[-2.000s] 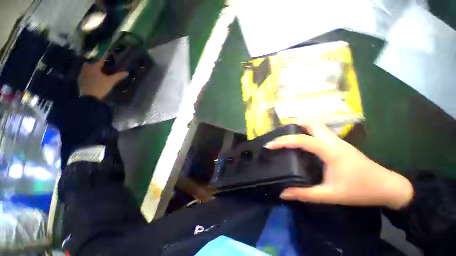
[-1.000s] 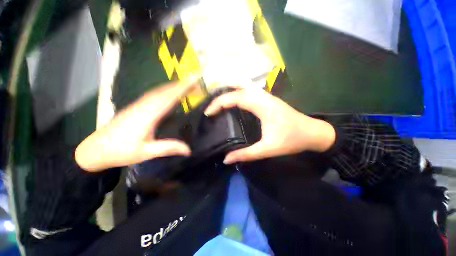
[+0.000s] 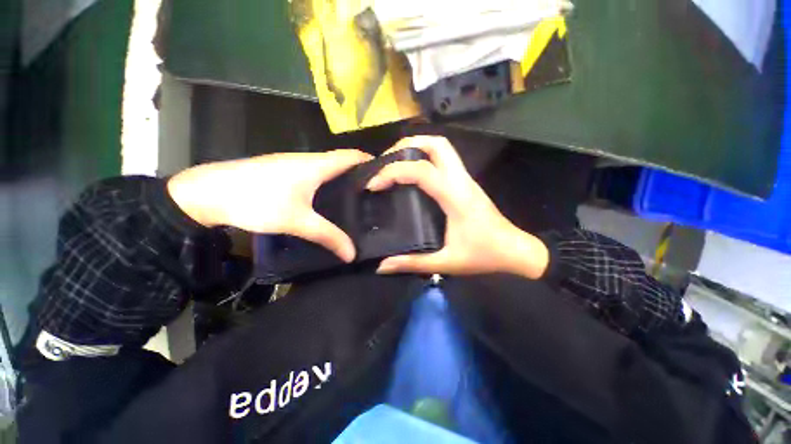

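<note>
A black socket housing (image 3: 373, 217) lies across my lap, close to my body, below the bench edge. My left hand (image 3: 269, 198) grips its middle, with the thumb on the near face and the fingers over the far side. My right hand (image 3: 464, 217) grips its right end, with the thumb at the near edge and the fingers curled over the top. The housing's left end passes under my left wrist, and some thin wires (image 3: 238, 295) show beside it. The face under my fingers is partly hidden.
Beyond the housing, a fixture with yellow-black tape (image 3: 343, 78) and white padding (image 3: 468, 35) stands on the green bench (image 3: 659, 121). A grey-black block (image 3: 471, 89) is at its front. A pale rail (image 3: 141, 95) runs at left. Blue bins (image 3: 737, 221) are at right.
My left hand has come from the far left onto the housing. Both hands now hold it, nearer my lap. The view has shifted, with the fixture now higher in the picture.
</note>
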